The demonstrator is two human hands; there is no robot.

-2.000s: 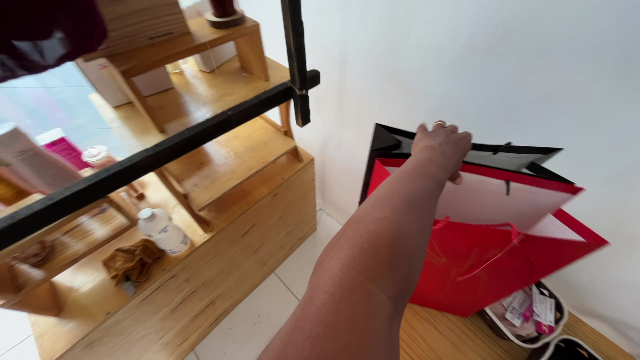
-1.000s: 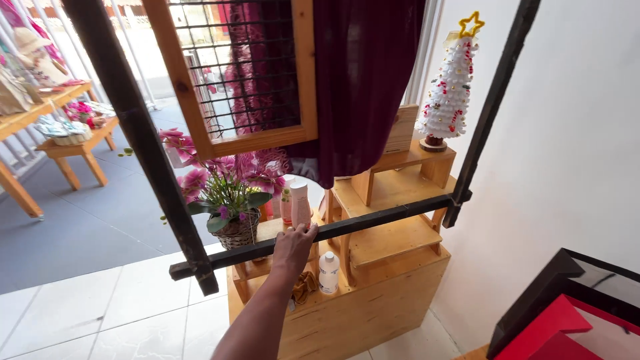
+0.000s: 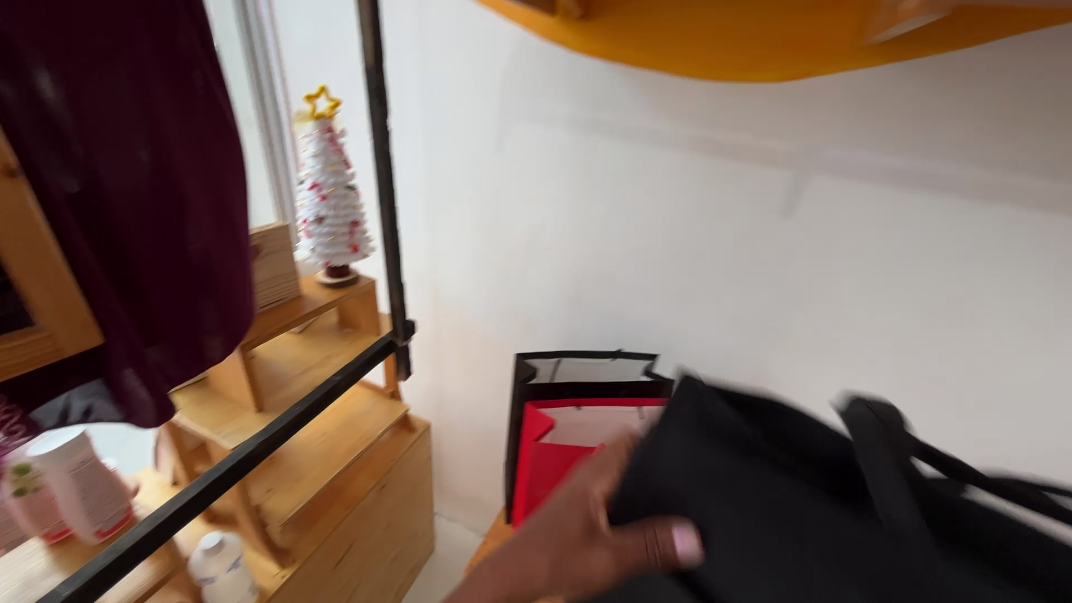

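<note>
My left hand [image 3: 586, 528] comes in from the bottom centre and grips the left edge of a black fabric bag [image 3: 770, 494], thumb on its near side and fingers partly hidden behind. The bag's handles [image 3: 888, 452] stand up at its top; hand and bag are blurred. Just behind my fingers stand a red paper bag [image 3: 553, 452] and a black paper bag [image 3: 526, 389], side by side against the wall. My right hand is not in view.
A black metal rail [image 3: 251, 452] crosses the left side before a stepped wooden shelf [image 3: 335, 456]. A small white Christmas tree [image 3: 331, 197], white bottles [image 3: 222, 569] and a dark purple garment [image 3: 167, 209] are at left. A yellow shelf [image 3: 712, 50] hangs above.
One second ago my left hand was at the black rail near the bottles; now it holds the black fabric bag. The view has swung right.
</note>
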